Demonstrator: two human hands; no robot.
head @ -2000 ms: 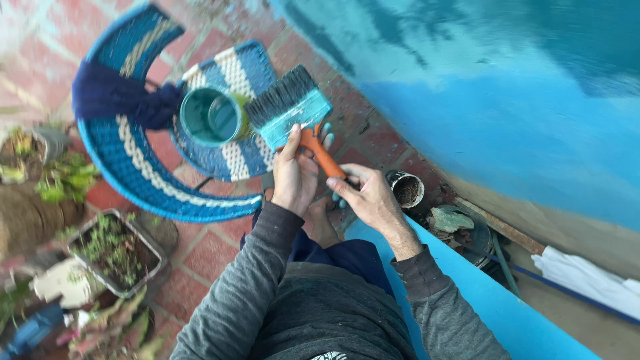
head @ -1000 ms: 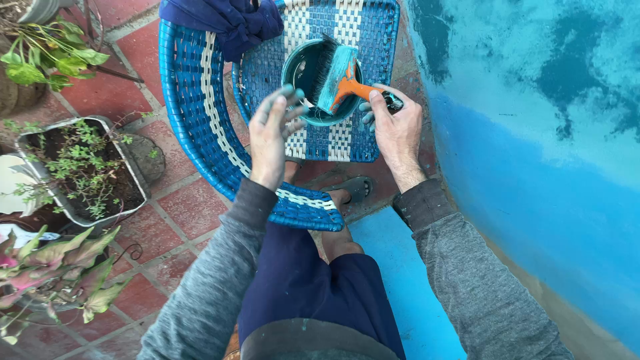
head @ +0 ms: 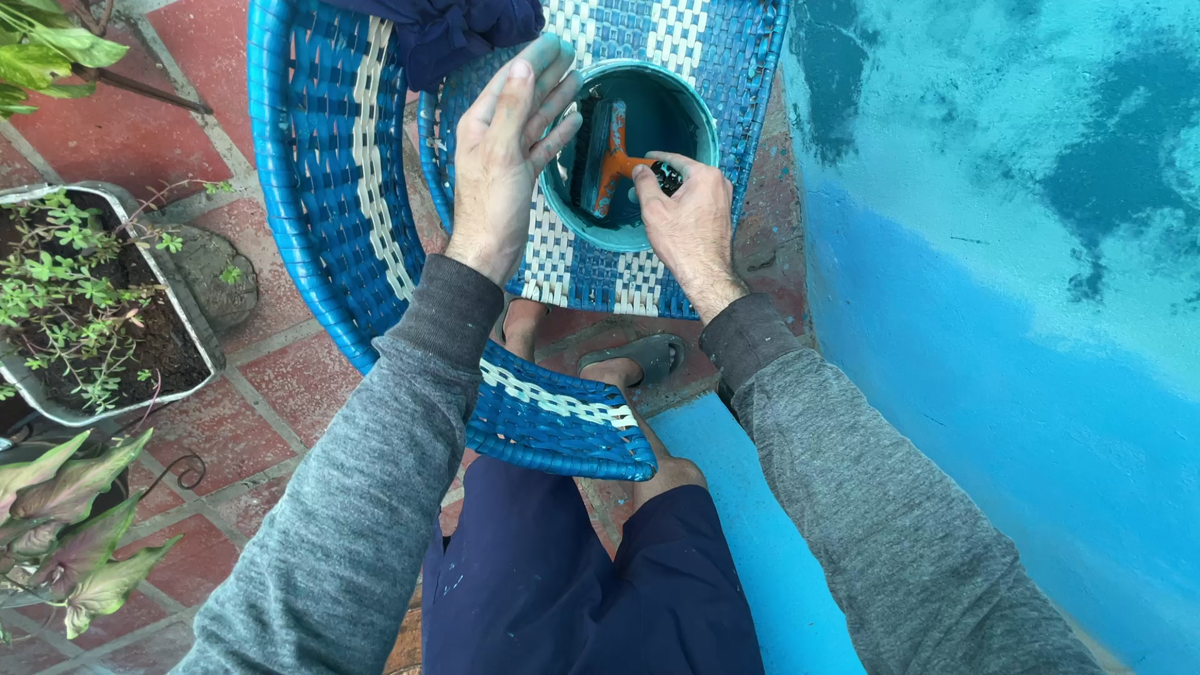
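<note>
My right hand (head: 689,220) grips the handle end of a wide paintbrush (head: 616,161) with an orange handle. The brush head is down inside a round teal-stained bucket (head: 708,117) that holds dark teal paint; how deep the bristles sit is not clear. At the bucket's left side my left hand (head: 506,155) is raised with straight fingers, holding nothing, and its fingertips bear teal paint. Beneath the bucket is the blue and white woven seat (head: 595,277) of a chair, whose curved woven backrest (head: 319,178) runs along the left and below my left hand.
Dark blue cloth (head: 450,33) hangs over the chair. A wall (head: 984,281) painted in teal and blue rises at the right, beside a light blue ledge (head: 750,525). Potted plants (head: 89,300) stand at the left on red floor tiles (head: 234,431).
The brush has gone from above the chair down into the bucket. My left hand, which touched the brush two seconds ago, has let go of it. The view has shifted and turned considerably.
</note>
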